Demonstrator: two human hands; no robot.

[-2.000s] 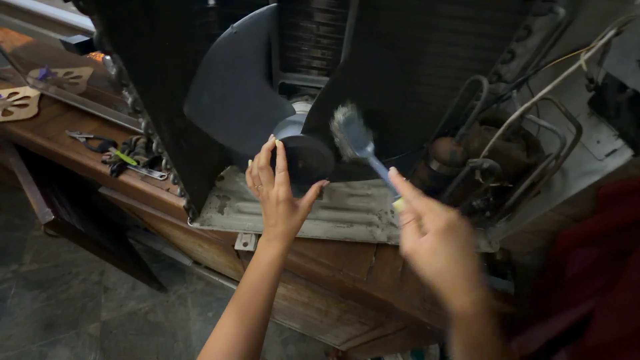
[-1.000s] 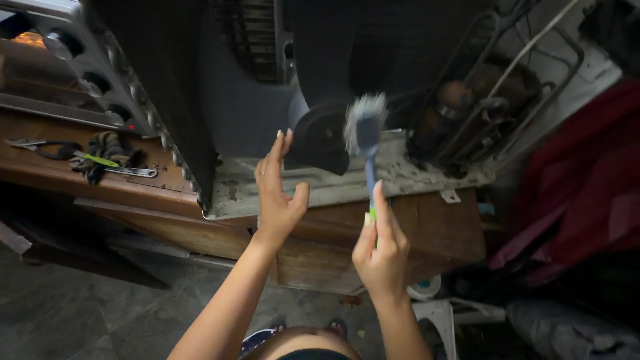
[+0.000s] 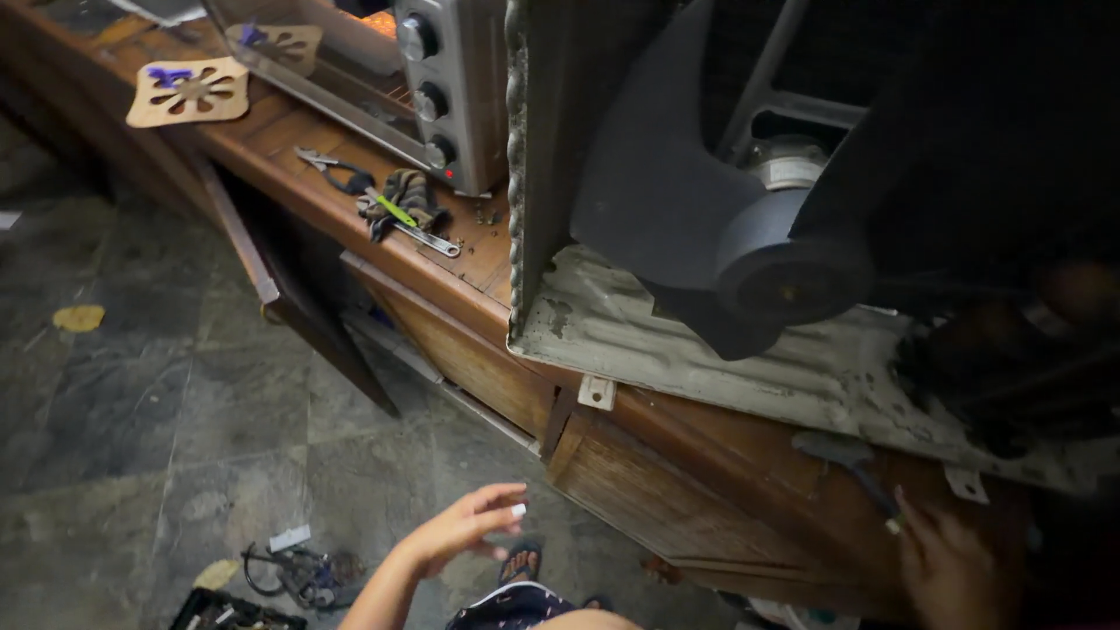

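My right hand (image 3: 949, 551), blurred at the lower right, is closed on the handle of a blue-grey brush (image 3: 836, 451), whose head lies over the wooden counter edge. My left hand (image 3: 477, 525) hangs in the air at bottom centre, fingers apart and holding nothing. Above both hands stands an open outdoor air-conditioner unit, with a dark plastic fan (image 3: 744, 262) on a motor (image 3: 783, 166). Its pale metal base pan (image 3: 682, 350) is stained and worn. Neither hand touches the fan.
A toaster oven (image 3: 468, 96) glows at upper left. Pliers (image 3: 337, 171), a patterned glove (image 3: 411, 197) and a wrench (image 3: 433, 241) lie on the counter. A wooden trivet (image 3: 188, 92) sits farther left. Below, a cabinet door (image 3: 297, 297) stands open; a tool box (image 3: 236, 612) is on the tiled floor.
Both hands have come down, away from the fan. The brush, earlier raised beside the fan hub, is now low by the counter edge, still in my right hand. The view has swung left.
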